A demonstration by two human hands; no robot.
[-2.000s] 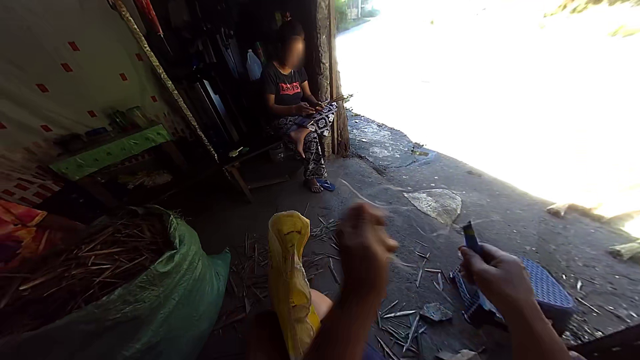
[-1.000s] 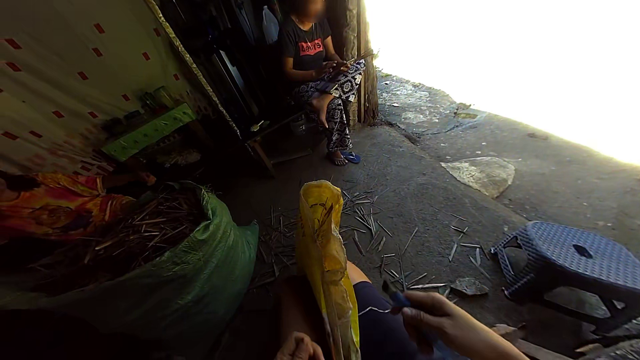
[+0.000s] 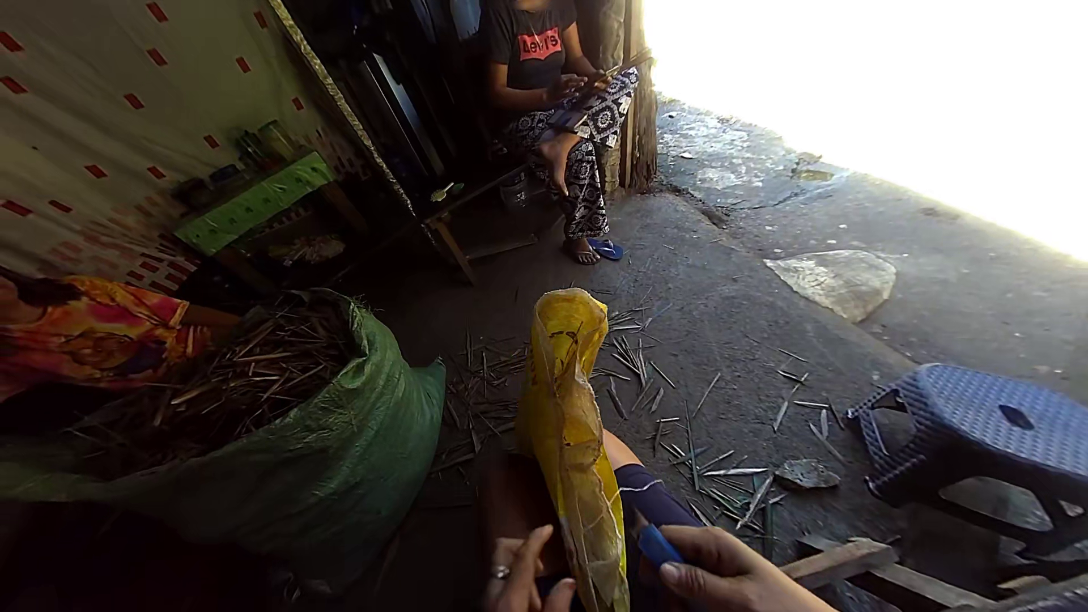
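My right hand (image 3: 722, 568) is closed around a small tool with a blue handle (image 3: 659, 544); a short dark end points up from it. At the bottom edge my left hand (image 3: 520, 571), with a ring on one finger, is partly cut off by the frame; its fingers are bent beside a yellow woven plastic sack (image 3: 586, 459), and whether they hold anything is unclear. The sack lies upright along my leg, its rolled mouth at the top. A thin white strand crosses the dark cloth on my knee.
A green sack (image 3: 340, 433) full of dry stalks stands left, beside a person in a colourful shirt (image 3: 102, 331). Another person (image 3: 552, 93) sits ahead. A blue plastic stool (image 3: 1003, 425) is at right, near wooden pieces (image 3: 850, 561). Cut stalks (image 3: 739, 489) and a flat stone (image 3: 837, 280) lie on the ground.
My left hand has moved from in front of the yellow sack down to the bottom edge. My right hand, with the blue-handled tool, has come in lower, nearer the sack.
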